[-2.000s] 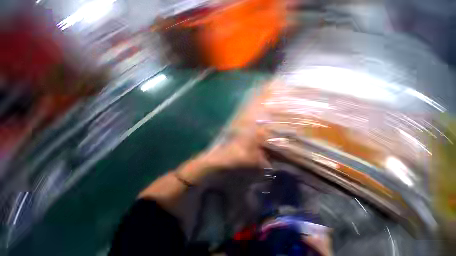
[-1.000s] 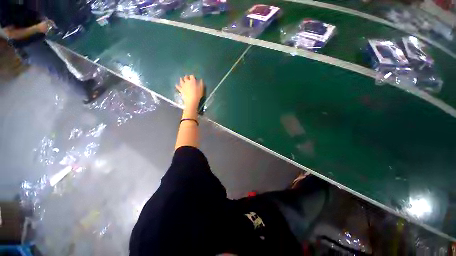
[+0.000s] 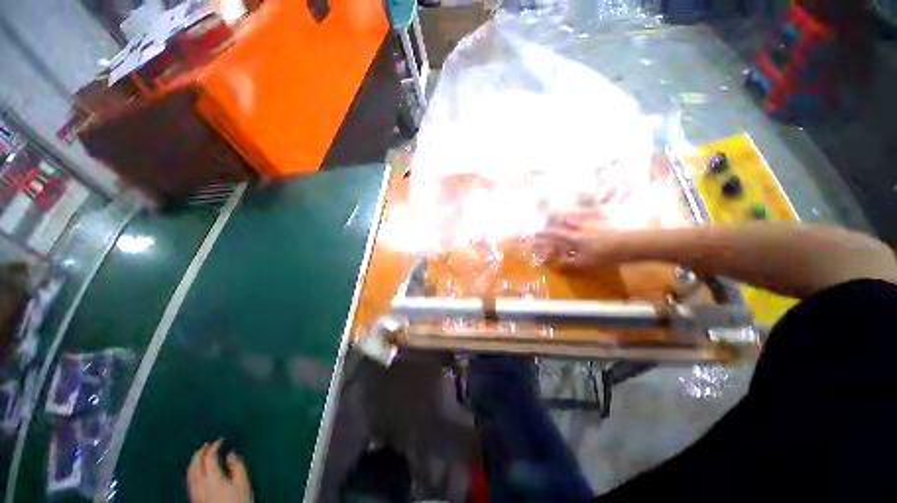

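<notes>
A large heap of clear film [image 3: 531, 128] lies on the orange-brown bench top [image 3: 374, 285] and shines brightly with glare. My right hand [image 3: 580, 241] reaches in from the right and rests at the near part of the film; its fingers are blurred in the glare, so its grip cannot be told. A long silver-white sealing bar [image 3: 580, 309] crosses the bench front, nearer to me than the hand. My left hand [image 3: 218, 475] is at the bottom edge, partly cut off, over the green belt [image 3: 236, 363], with fingers apart and nothing seen in it.
Wrapped dark products [image 3: 84, 383] lie on the far left of the belt. An orange machine housing [image 3: 305, 79] stands at the belt's end. A yellow control panel [image 3: 743, 187] with dark knobs is right of the bench. A red stool-like object [image 3: 792, 59] stands at the upper right.
The view has swung from the belt to the bench. My right arm now reaches over the film. My left hand, earlier stretched over the belt's near edge, now shows at the bottom left.
</notes>
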